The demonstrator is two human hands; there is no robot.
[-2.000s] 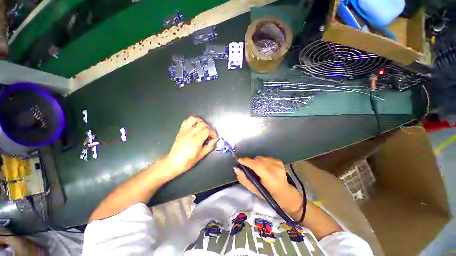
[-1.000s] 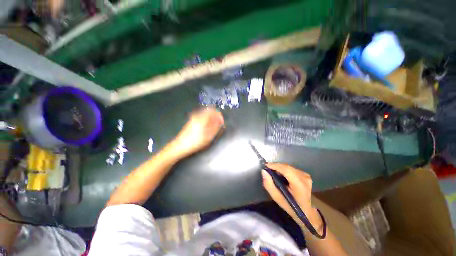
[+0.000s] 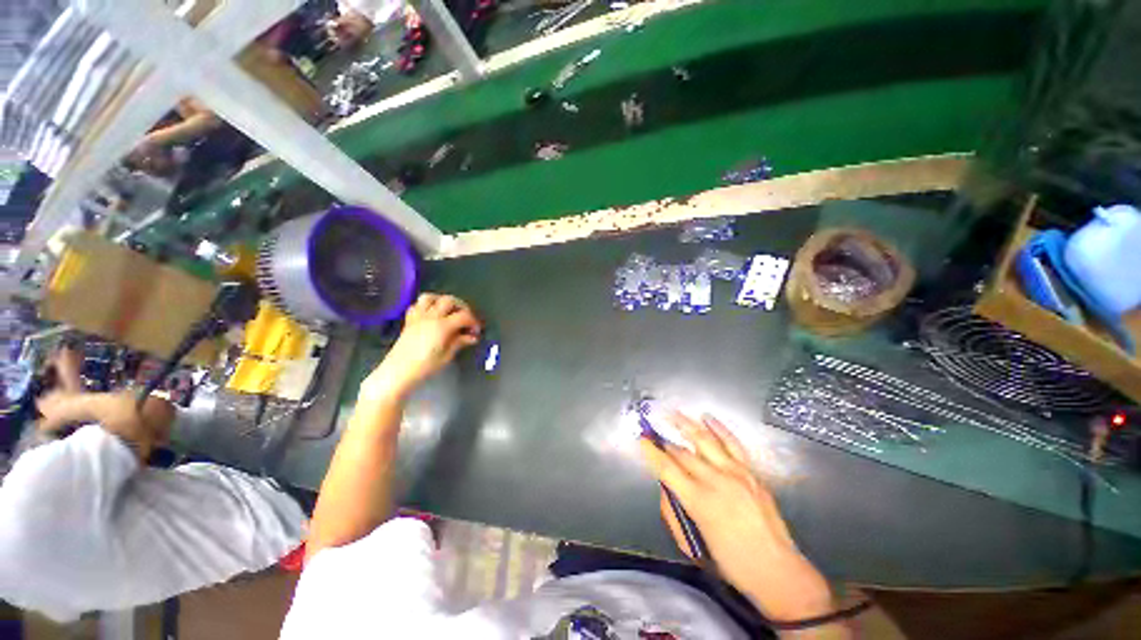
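Note:
My left hand [image 3: 432,340] is over the bench beside the purple-rimmed fan, fingers curled down; what is under or between its fingertips is hidden. A small white part [image 3: 492,356] lies just right of it. My right hand [image 3: 732,506] is low over the bench, holding a slim black soldering iron [image 3: 686,519], partly covered by the fingers. A small whitish-blue spot [image 3: 643,410], possibly a part, shows by the iron's tip in the glare. Clustered silver-blue parts [image 3: 663,285] and a white perforated piece [image 3: 762,281] lie near the belt edge.
The fan [image 3: 360,266] stands left. A tape roll [image 3: 851,281], thin wires [image 3: 851,403], a round black grille [image 3: 1001,360] and a carton with blue items [image 3: 1057,294] are right. The green conveyor [image 3: 751,106] runs behind. Another person's sleeve [image 3: 138,519] is at left.
The view has swung left. My left hand has moved left along the bench to beside the fan. My right hand still holds the iron and has turned flatter over it.

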